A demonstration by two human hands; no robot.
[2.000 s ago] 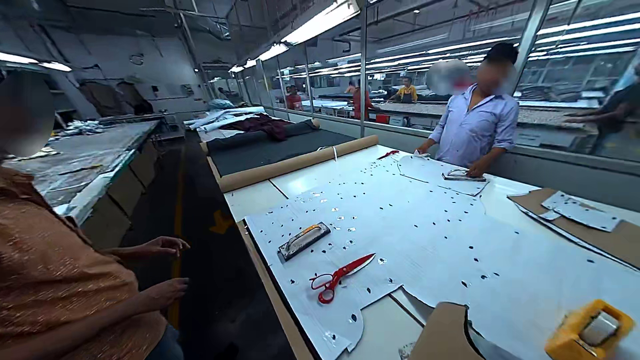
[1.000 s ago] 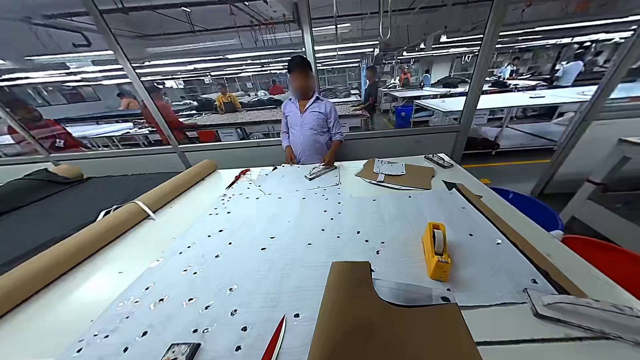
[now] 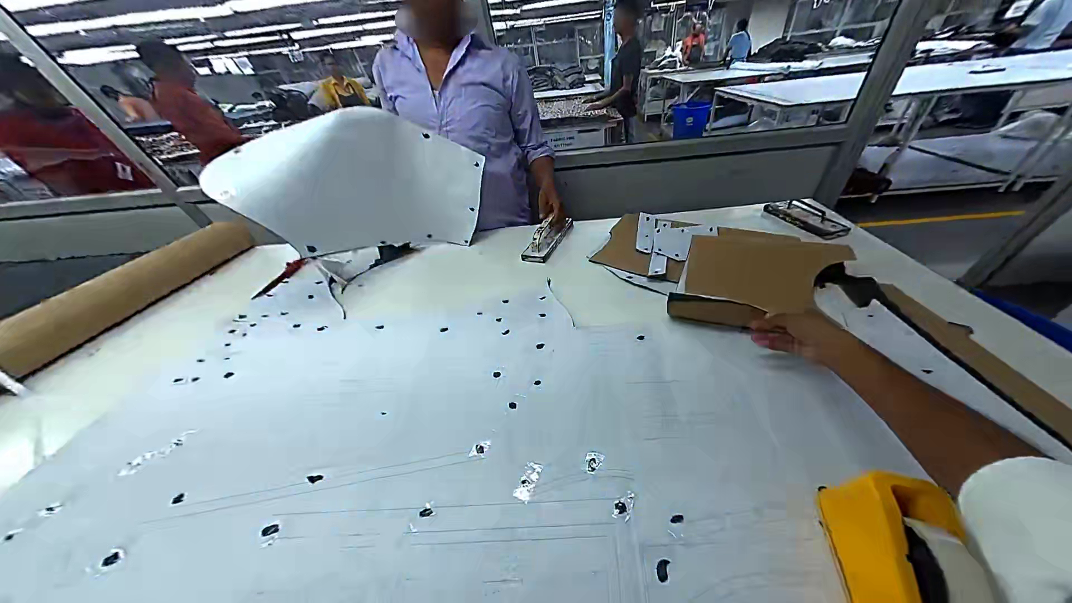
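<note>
From the right, my right hand (image 3: 791, 333) reaches over the table and grips the lower edge of a brown cardboard pattern piece (image 3: 758, 272). Beside that piece lie another cardboard piece and small white perforated pattern pieces (image 3: 670, 239). A large white pattern sheet (image 3: 435, 435) with many dark punched holes spreads over the table under my arm. Near my forearm at the lower right stands a yellow tape dispenser (image 3: 888, 536). My left hand is out of view.
Across the table a person in a light purple shirt (image 3: 469, 100) rests a hand on a metal clamp-like tool (image 3: 547, 240), behind a raised white sheet (image 3: 360, 180). A brown paper roll (image 3: 126, 293) lies at left, red-handled scissors (image 3: 280, 276) near it. Another metal tool (image 3: 806, 219) is at back right.
My right hand has come into view, on the cardboard piece, which has moved from the near edge toward the back right. A white sheet now stands raised before the person opposite.
</note>
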